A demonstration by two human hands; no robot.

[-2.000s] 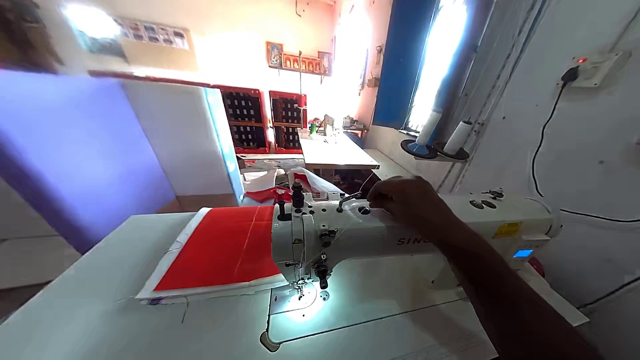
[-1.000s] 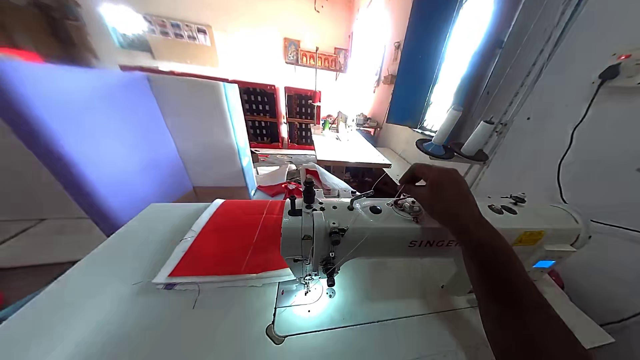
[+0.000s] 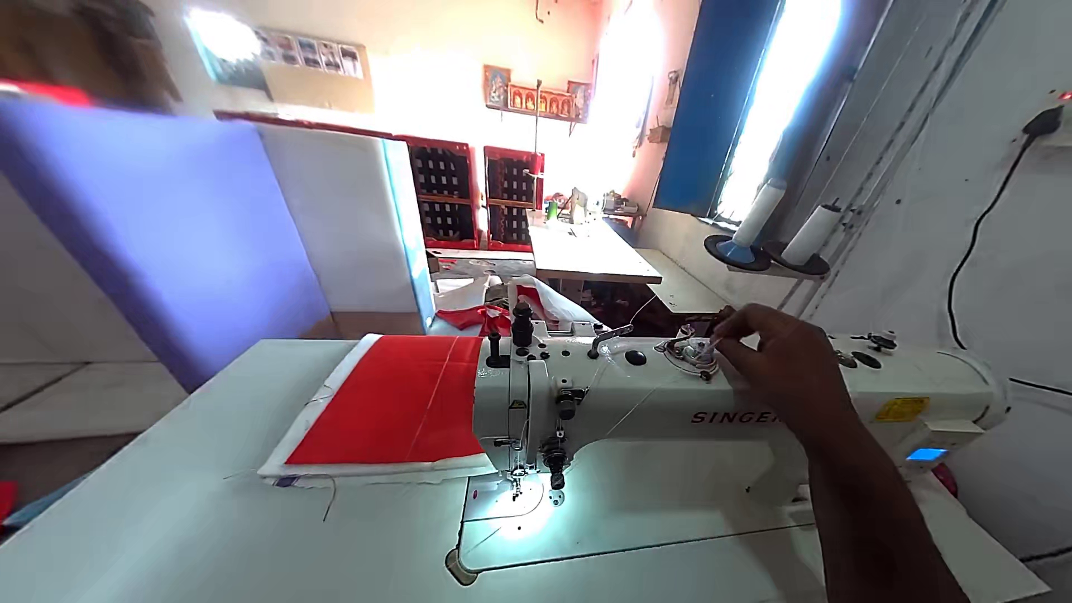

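Note:
A white Singer sewing machine [image 3: 653, 385] stands on a pale table, its lamp lighting the needle plate [image 3: 519, 511]. My right hand [image 3: 775, 356] is over the top of the machine arm, thumb and fingertips pinched at the bobbin winder area [image 3: 691, 353]. A small pale thing, perhaps a bobbin or thread, shows at the fingertips; the fingers partly hide it. Left of the machine head lies a red fabric panel with white edges [image 3: 394, 402], a loose thread trailing from its near edge. My left hand is out of view.
Two white thread cones [image 3: 758, 213] stand on dark discs at the back right. Purple and white foam-like boards [image 3: 343, 218] rise at the left. Red and white cloth [image 3: 477, 314] lies behind the machine, with another pale table [image 3: 586, 251] beyond. A black cable [image 3: 980, 226] hangs on the right wall.
My right hand has moved right along the top of the machine arm, from near the lever to the bobbin winder area. The red fabric panel still lies beside the machine head.

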